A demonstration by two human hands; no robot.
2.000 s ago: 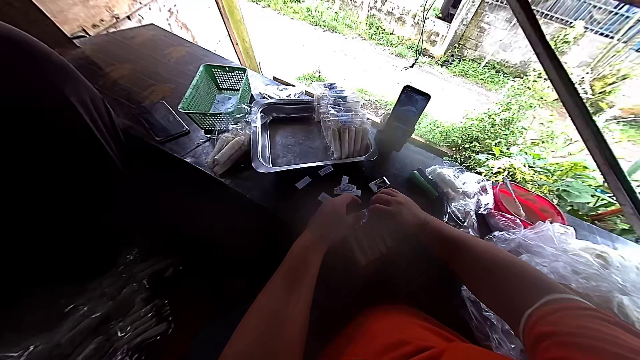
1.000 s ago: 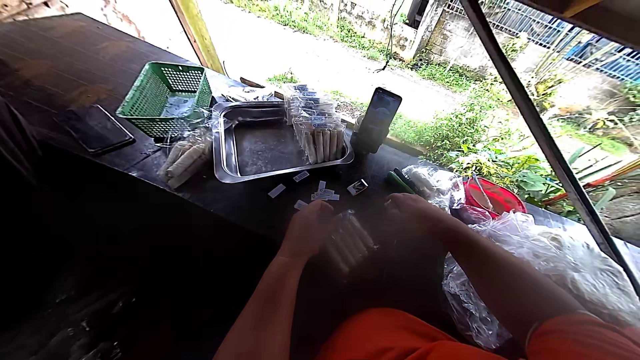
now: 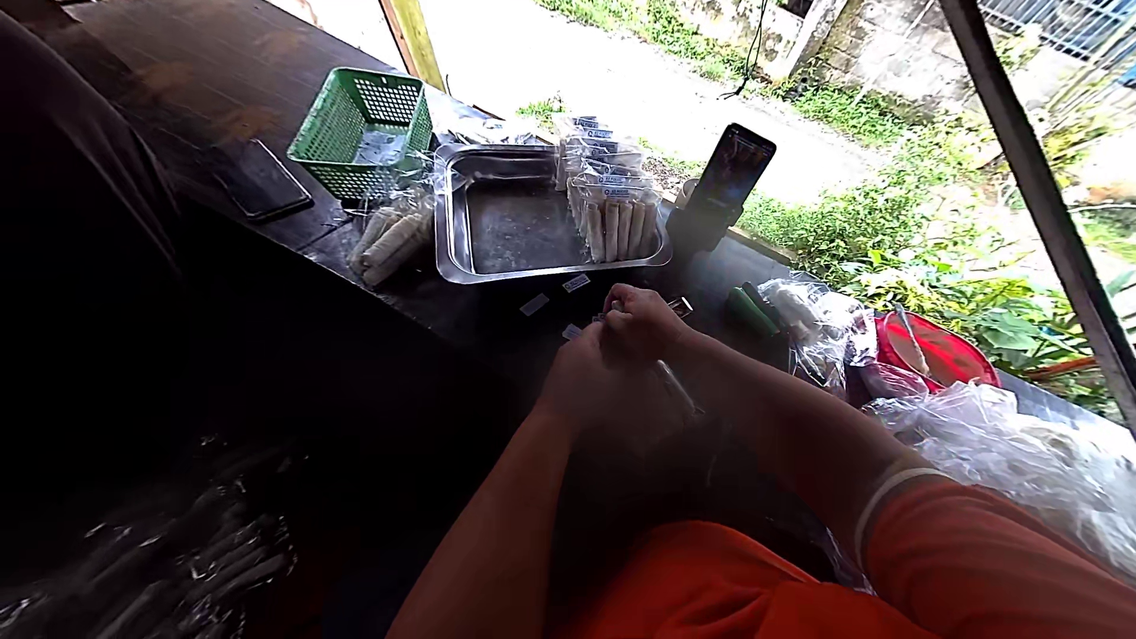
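Observation:
My left hand [image 3: 581,359] and my right hand [image 3: 643,321] meet over the dark table, just below the metal tray. Both are closed on the top of a clear plastic bag [image 3: 679,390], whose lower part hangs toward me; its contents are blurred. Small printed labels [image 3: 534,305] lie on the table between my hands and the tray. The stainless steel tray [image 3: 457,257] holds a row of labelled clear packs of pale rolls [image 3: 621,226] along its right side.
A green plastic basket [image 3: 315,146], a phone [image 3: 257,182] and bagged pale rolls [image 3: 395,235] are left of the tray. Right of it are a propped-up phone [image 3: 735,169], a green object [image 3: 753,311], a red container [image 3: 963,346] and plastic bags [image 3: 1021,453]. More packs [image 3: 213,559] lie lower left.
One second ago my hands were apart with a pack of rolls between them; now they are together at the top of a bag. The view has shifted.

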